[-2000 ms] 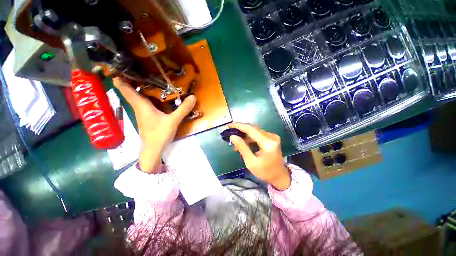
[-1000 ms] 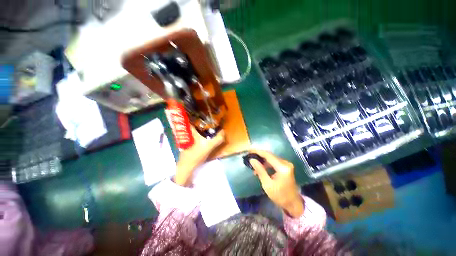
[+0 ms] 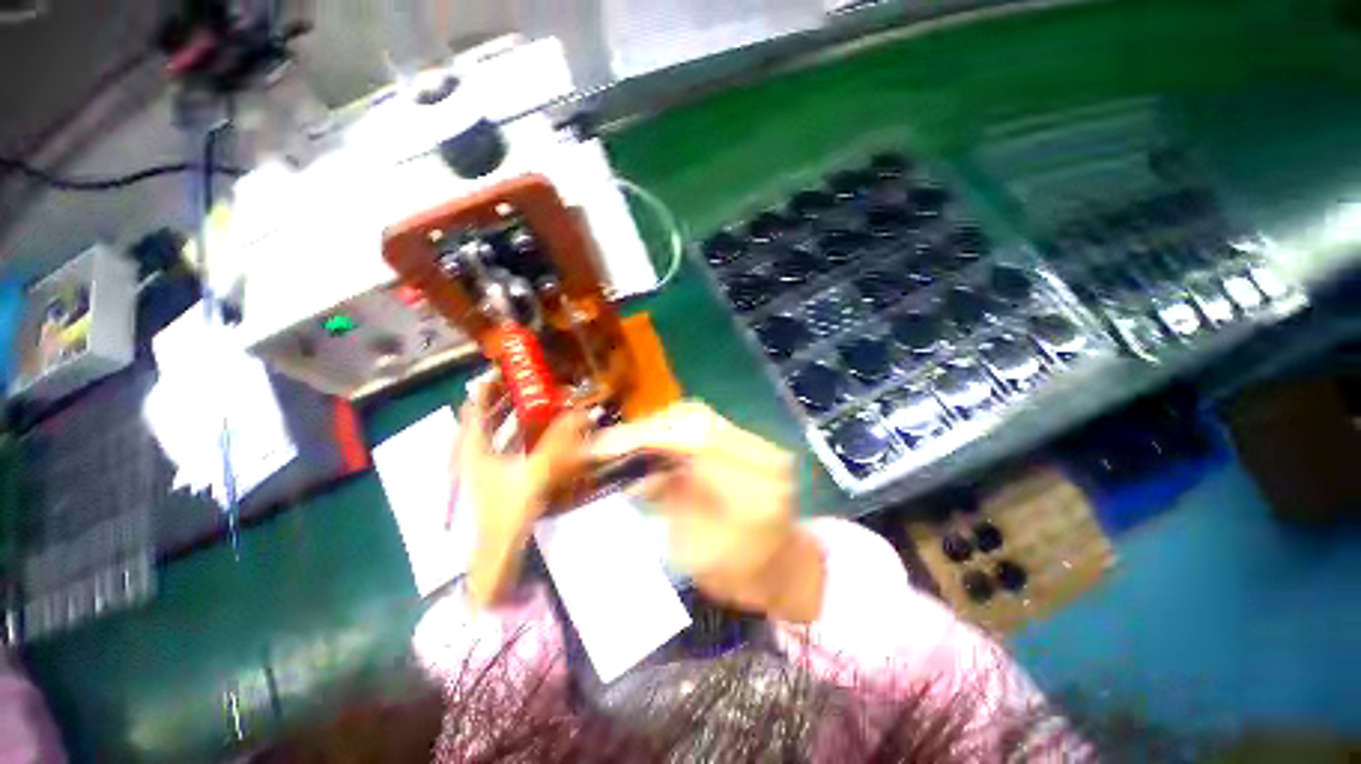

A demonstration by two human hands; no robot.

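The test fixture's upright orange-brown board point(image 3: 560, 224) stands on its orange base point(image 3: 649, 366). The red toggle clamp handle point(image 3: 524, 373) points down toward my hands. My left hand point(image 3: 515, 485) is at the handle's lower end, its fingers on both sides of it; whether it grips is unclear. My right hand point(image 3: 731, 508) is blurred, its fingers reaching left across the base's front edge to meet my left hand. A dark shape point(image 3: 620, 475) shows under the right fingers; whether it is held is unclear. My fingers hide the fixture's nest.
The cream-white meter point(image 3: 366, 336) with a green display stands left of the fixture. A blister tray point(image 3: 881, 336) of black discs lies right, another tray point(image 3: 1194, 284) beyond. White papers point(image 3: 612, 582) lie near the lap and left. A tan tray point(image 3: 1067, 545) sits below the bench edge.
My right hand, which held a black disc at the right of the base, has moved left to my left hand. The handle's lower end is now among my left fingers. The view has shifted.
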